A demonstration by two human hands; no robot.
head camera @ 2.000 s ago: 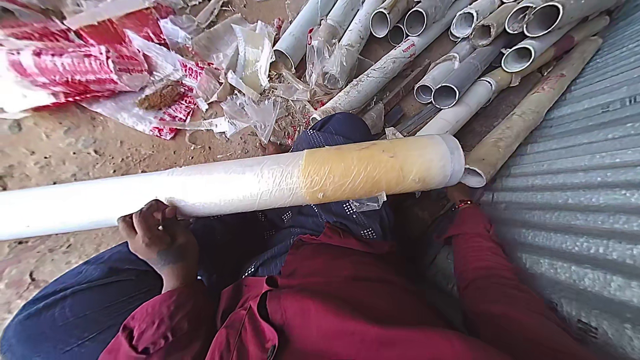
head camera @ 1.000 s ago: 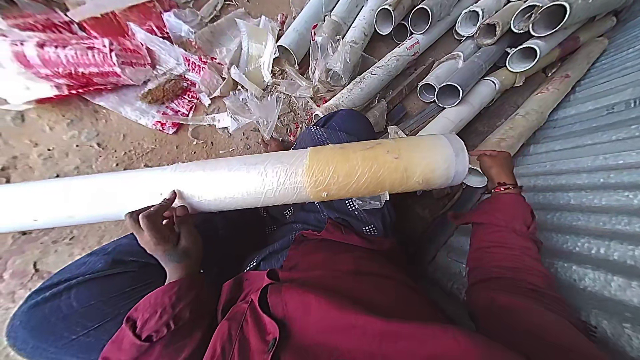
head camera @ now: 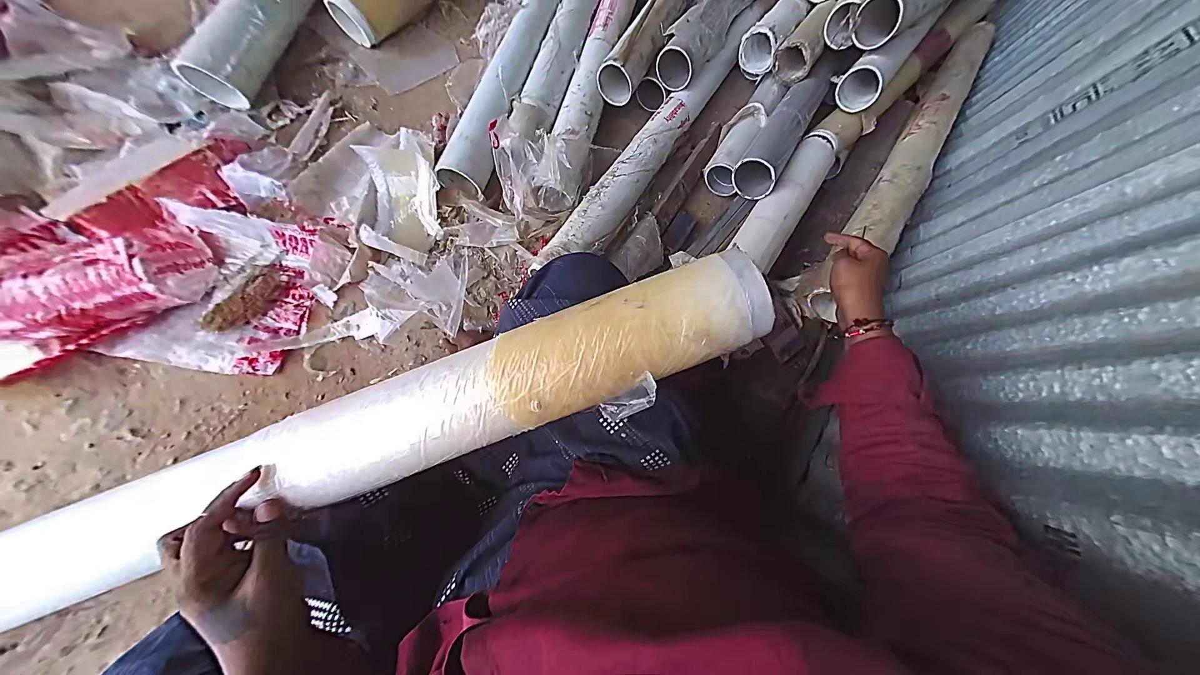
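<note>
A large white plastic pipe with a yellowish-brown band under clear film lies slantwise across my lap. My left hand is at its lower side, thumb and fingertips touching the wall, and may be pinching the film. A loose flap of clear film hangs below the band. Out to the right, past the pipe's end, my right hand lies over the near end of a long dirty beige pipe beside the corrugated sheet; whether its fingers grip that pipe cannot be told.
Several grey and white pipes lie stacked on the ground ahead. Torn clear plastic and red-and-white printed wrapping cover the ground at left. A corrugated metal sheet runs along the right. Another wide pipe lies at the top left.
My right hand, mostly hidden behind the pipe's end two seconds ago, has come into view and moved up onto the beige pipe. The pipe on my lap now slants more. The view has shifted.
</note>
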